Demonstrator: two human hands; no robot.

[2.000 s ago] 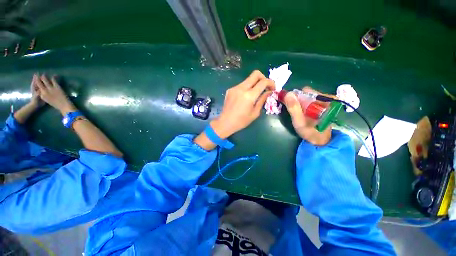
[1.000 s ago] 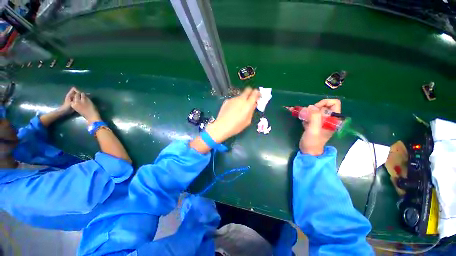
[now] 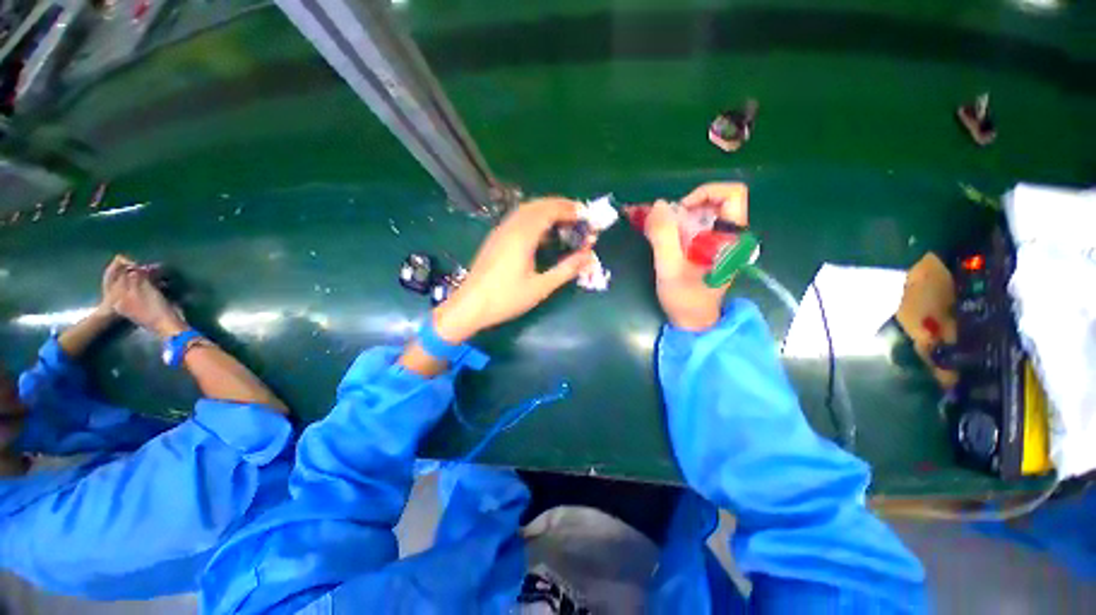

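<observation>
My left hand point(image 3: 511, 267) is curled around a small dark device housing point(image 3: 573, 236), pinched between thumb and fingers; its details are blurred. My right hand point(image 3: 688, 274) grips the dispensing syringe point(image 3: 709, 248), which has red contents and a green cap. The syringe's front end points left toward my left fingertips, with a small gap between. A white tissue piece point(image 3: 599, 214) is at the left fingertips, and a crumpled, pink-stained tissue point(image 3: 594, 275) lies just below. Two black housings point(image 3: 416, 273) lie left of my left hand, one partly hidden by it.
A metal post point(image 3: 403, 102) stands beyond my left hand. Two housings point(image 3: 730, 127) lie farther off at the right. White paper point(image 3: 847, 306), a brown stained pad point(image 3: 925, 306) and a black controller point(image 3: 980, 360) are at right. Another person's hands point(image 3: 142, 294) rest at left.
My left hand has taken hold of the housing that lay beyond it near the post. The syringe, pulled away from the left hand a second ago, is close to it again. The view has shifted.
</observation>
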